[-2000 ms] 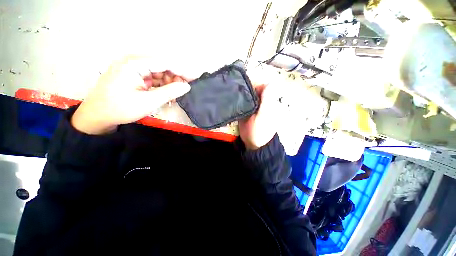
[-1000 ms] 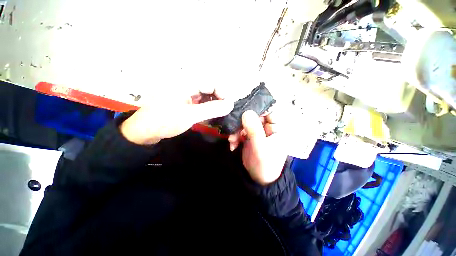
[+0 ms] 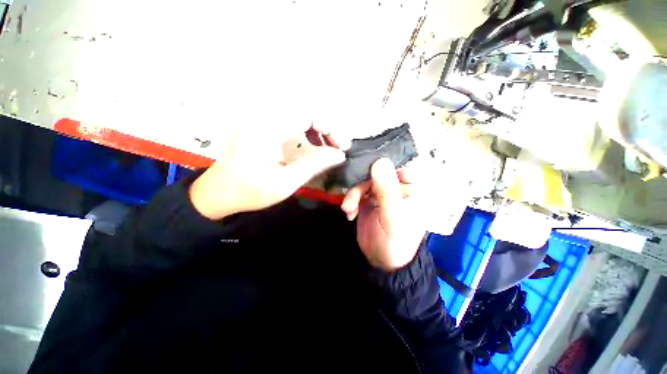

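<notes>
A small black pouch [image 3: 377, 150] is held between my two hands above the table's front edge. It is turned so that its narrow side and dark raised rim face up, with a thin pale line along it. My left hand [image 3: 267, 168] grips its left end with thumb and fingers; glare washes out much of this hand. My right hand [image 3: 384, 212] holds its lower right side, thumb on the near face and fingers bent below. The underside of the pouch is hidden.
The worn off-white table [image 3: 219, 66] has a red front edge [image 3: 132, 141]. The sewing machine [image 3: 578, 131] stands at right. A blue crate [image 3: 563, 256] below right holds a grey piece [image 3: 514, 264] and a black bundle [image 3: 497, 321].
The pouch was flat with its broad face up; it is now turned to show its narrow side. Both hands have moved right in view, and the view has shifted.
</notes>
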